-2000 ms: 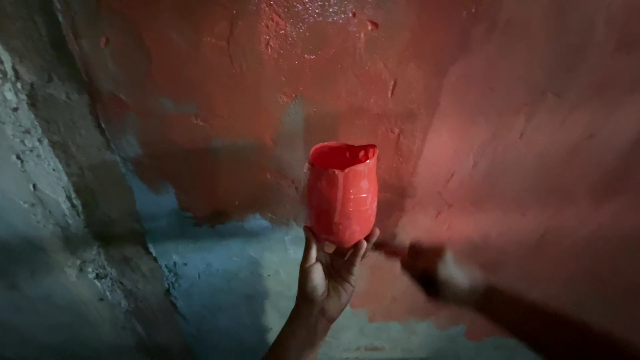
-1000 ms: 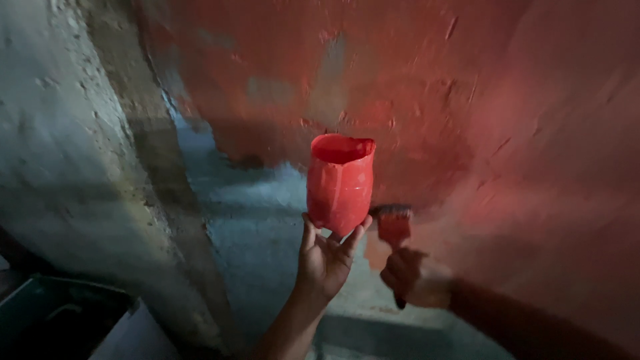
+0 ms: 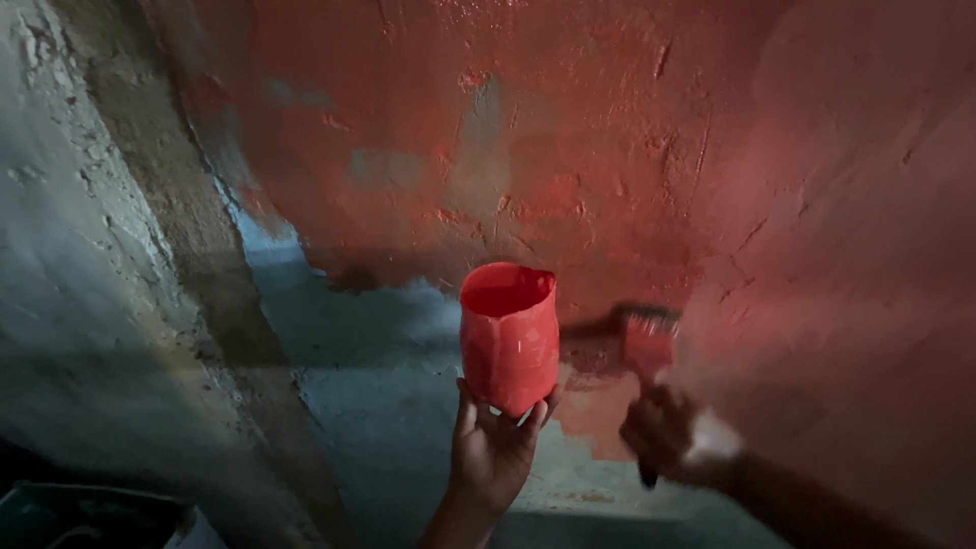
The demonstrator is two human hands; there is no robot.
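Observation:
My left hand holds up a red-coated plastic container from below, fingers spread around its base. Its cut top is open, and red paint shows inside. To the right, my right hand grips the handle of a paintbrush, bristles pointing up. The bristles are dark and blurred, at the wall; whether they touch it I cannot tell. Red paint covers the upper and right parts of the wall, with greyish patches showing through. Below and left of the container, the wall is bluish grey with an uneven paint edge.
A rough concrete corner strip runs down on the left beside a grey wall. At the bottom left stands a dark open box or bin, partly out of view. A pale ledge or band crosses the bottom of the painted wall.
The brush, blurred and partly hidden two seconds ago, now shows upright to the right of the container and farther from it than one second ago. My left hand still holds the container.

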